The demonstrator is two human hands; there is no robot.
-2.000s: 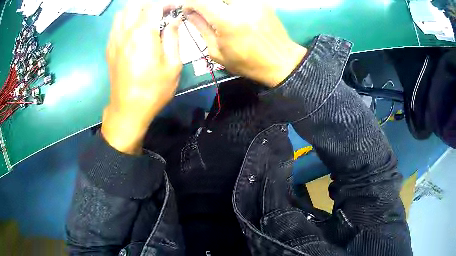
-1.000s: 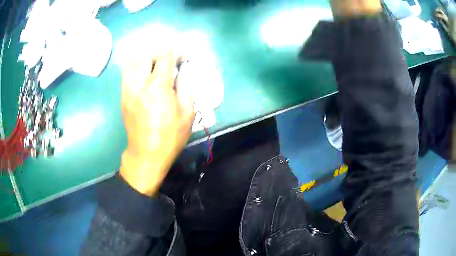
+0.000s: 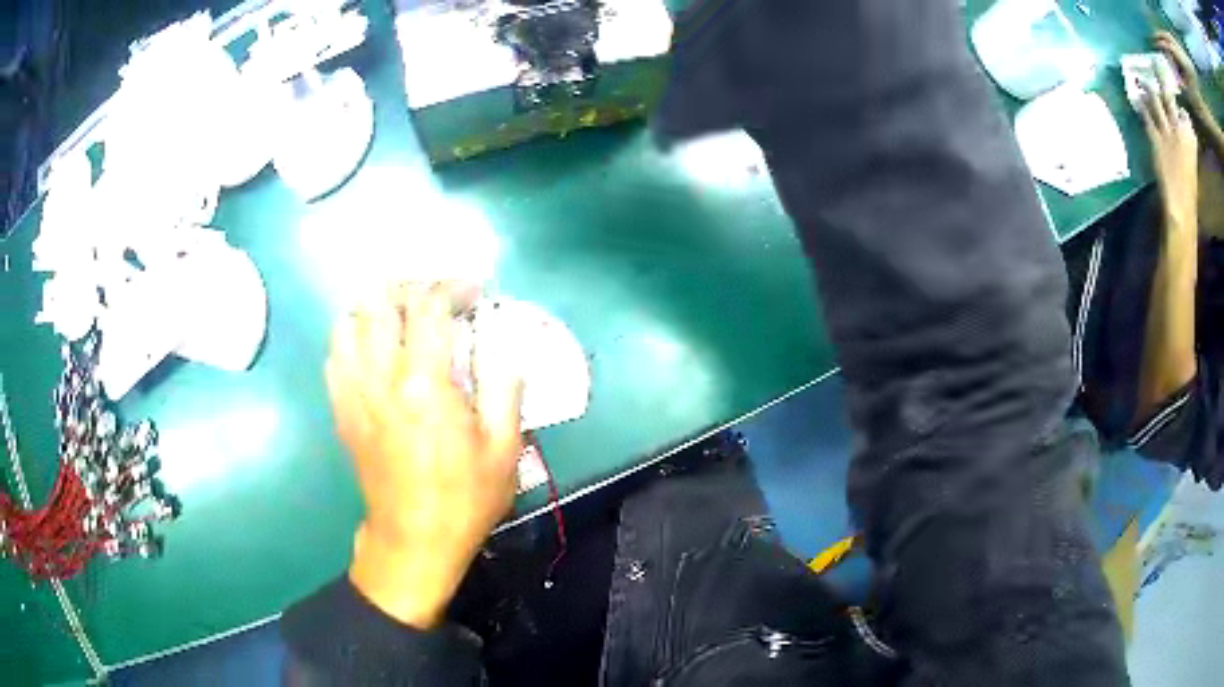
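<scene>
My left hand (image 3: 430, 430) holds a white plastic housing (image 3: 537, 369) down on the green table near its front edge. The housing is washed out by glare, and its inside cannot be made out. A thin red lead wire (image 3: 557, 503) comes out below it and hangs over the table edge. My right hand is out of the picture; only its dark sleeve shows, reaching up past the top edge. A wire bundle (image 3: 61, 517) with silvery ends lies at the left of the table.
White housings (image 3: 222, 289) are heaped at upper left. A box with dark metallic contents (image 3: 550, 54) stands at the back. More white pieces (image 3: 1070, 138) lie at upper right. Beside them another person's hand (image 3: 1165, 114) holds a small white piece. A white label (image 3: 532, 467) is near the table edge.
My right hand has left the housing and moved up out of the picture. My left hand stays on the housing. The view has shifted, so the back box and the other person's hand now show.
</scene>
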